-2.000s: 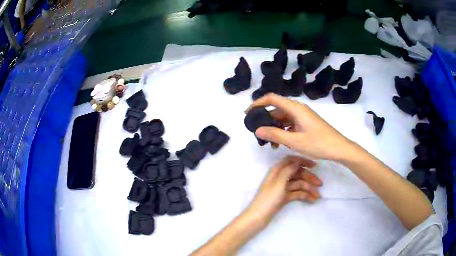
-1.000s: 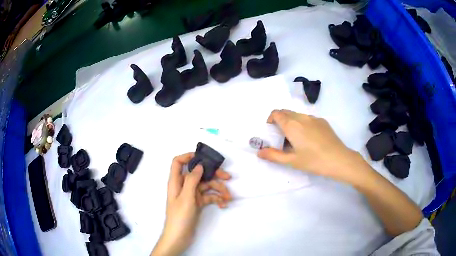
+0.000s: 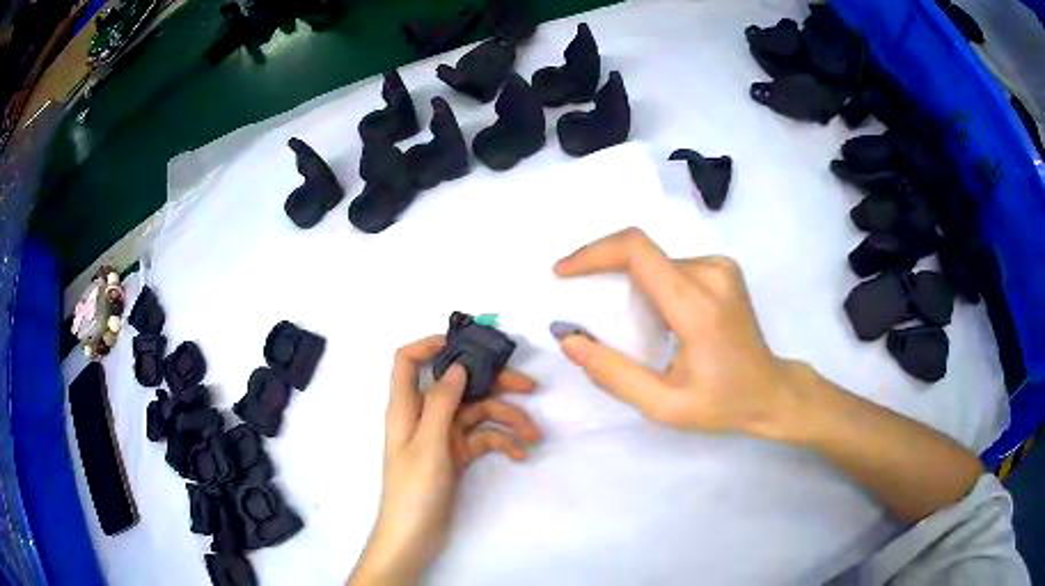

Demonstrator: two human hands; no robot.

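Note:
My left hand [image 3: 441,441] holds a squarish black part [image 3: 476,353] between thumb and fingers, above the white sheet. The teal needle [image 3: 488,321] of the glue bottle is at the part's upper edge; whether its tip touches is not clear. My right hand [image 3: 699,343] is to the right, thumb and index finger spread around the bottle, whose white body is nearly lost against the sheet. A small greyish patch [image 3: 570,330] shows by the thumb. More squarish black parts [image 3: 210,460] lie at left.
Joined black pieces [image 3: 512,126] stand along the far side. A small pointed black piece [image 3: 710,179] lies right of them. Rounded black parts [image 3: 880,303] are heaped by the right blue bin [image 3: 995,206]. A phone [image 3: 101,446] and beaded ornament [image 3: 100,311] lie at left.
My left hand has taken hold of a squarish part; my right hand no longer holds its dark piece. Over the last second, the teal needle has come to the part. The view has shifted.

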